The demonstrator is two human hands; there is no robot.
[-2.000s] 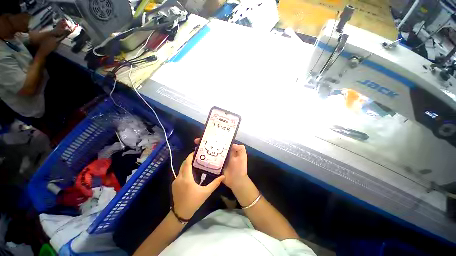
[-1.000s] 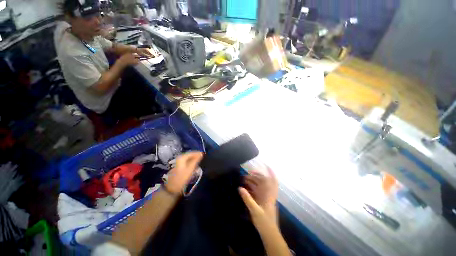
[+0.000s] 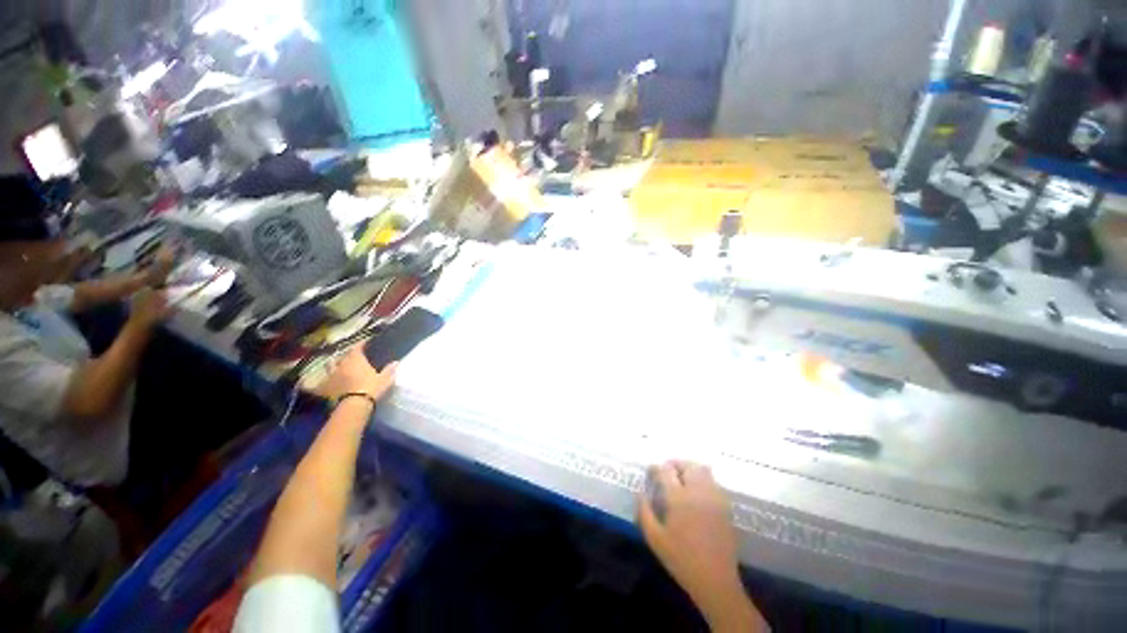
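The smartphone (image 3: 404,339) lies dark side up at the left part of the white sewing table (image 3: 556,359), beside the cluttered tools and cords. My left hand (image 3: 358,373) is at the phone's near end, its fingers touching or holding it; the blur hides the exact grip. My right hand (image 3: 688,507) rests on the table's front edge with its fingers bent, and no object shows in it. A thin white cord shows below my left hand.
The sewing machine (image 3: 853,340) stands at the right, with a small dark tool (image 3: 834,441) near it. A blue basket (image 3: 185,556) is below the table at left. A grey unit with a fan (image 3: 282,244), a cardboard box (image 3: 470,198) and a seated person (image 3: 62,371) are at left.
The phone has moved from above my lap to the table at the left, with my left hand reaching along. My right hand has come onto the table edge. The view has tilted up.
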